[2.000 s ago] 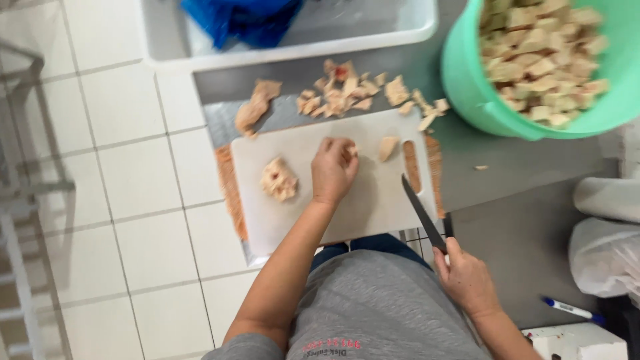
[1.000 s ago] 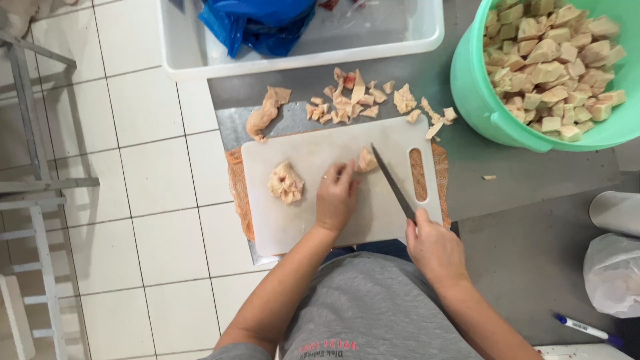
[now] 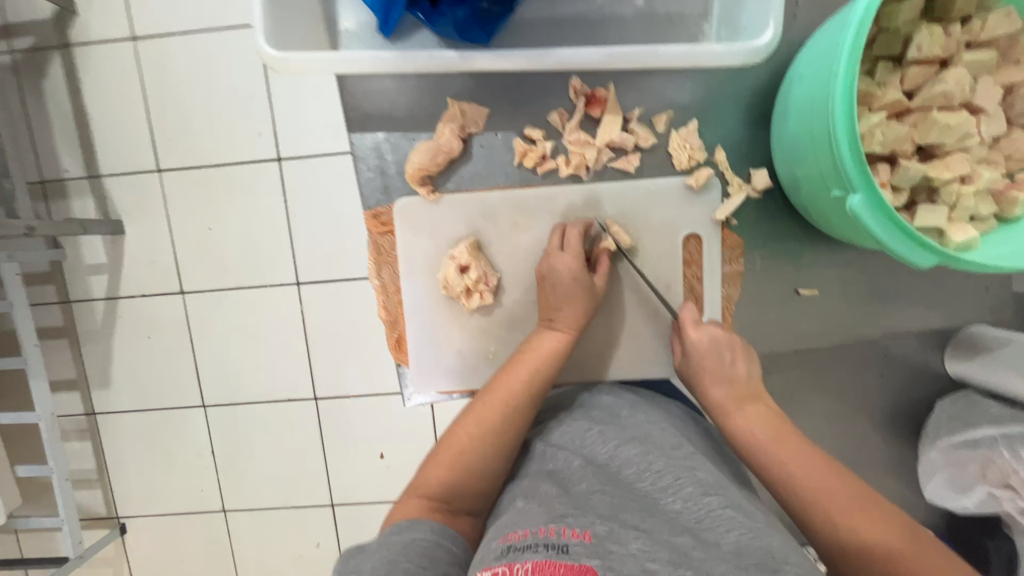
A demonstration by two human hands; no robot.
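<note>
A white plastic cutting board [image 3: 512,320] lies on an orange cloth [image 3: 387,296]. My right hand [image 3: 716,360] grips a kitchen knife [image 3: 650,284] by its handle. The blade's tip end meets a small pale piece of meat or fat [image 3: 618,234] near the board's far edge. Fingertips of my left hand [image 3: 572,276] hold that piece from the left, close beside the blade. A larger pale lump [image 3: 469,274] rests on the board's left side. Beyond the board lie small trimmings [image 3: 588,140] and a longer strip of skin-like meat [image 3: 444,148].
A green bucket [image 3: 816,152] of pale cubes stands at the right. A white tub [image 3: 520,60] with a blue plastic bag [image 3: 464,16] is beyond the trimmings. At the right edge is a clear plastic bag [image 3: 964,452]. A metal ladder-like frame [image 3: 40,392] stands left on the tiled floor.
From two seconds ago, my right hand has brought the knife from the board's right side to the piece. My left hand has moved to hold that piece.
</note>
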